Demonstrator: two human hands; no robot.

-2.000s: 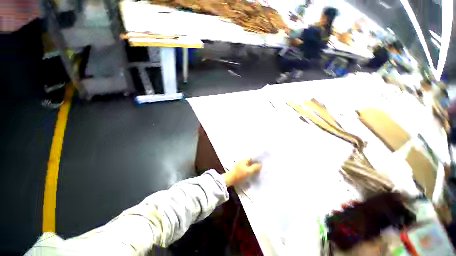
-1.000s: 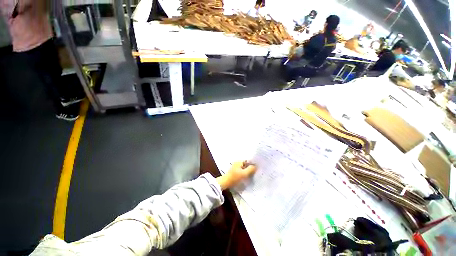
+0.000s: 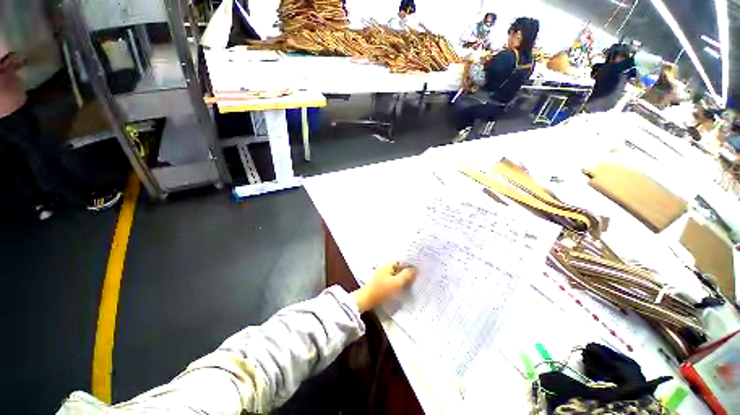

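A white production sheet [image 3: 475,267] with ruled lines and handwriting lies on the white table [image 3: 357,182]. My left hand [image 3: 388,285], bare in a pale sleeve, is closed at the sheet's left edge, by the table's near edge, and grips it. My right hand is not in view. Just beyond the sheet lie tan and brown strap strips [image 3: 527,194] and a tied bundle of striped strips [image 3: 621,280].
Tan panels [image 3: 637,194], a black and spotted item [image 3: 604,373] and a red-edged tray [image 3: 714,373] are on the table. A grey shelf cart [image 3: 182,146] stands at left beside a standing person [image 3: 32,154]. Brown parts [image 3: 381,44] pile on the far table. Seated people are behind.
The view has steadied and turned slightly; the blurred sheet is now readable as a ruled page. My left hand stays at its edge. The standing person at left has shifted left in view.
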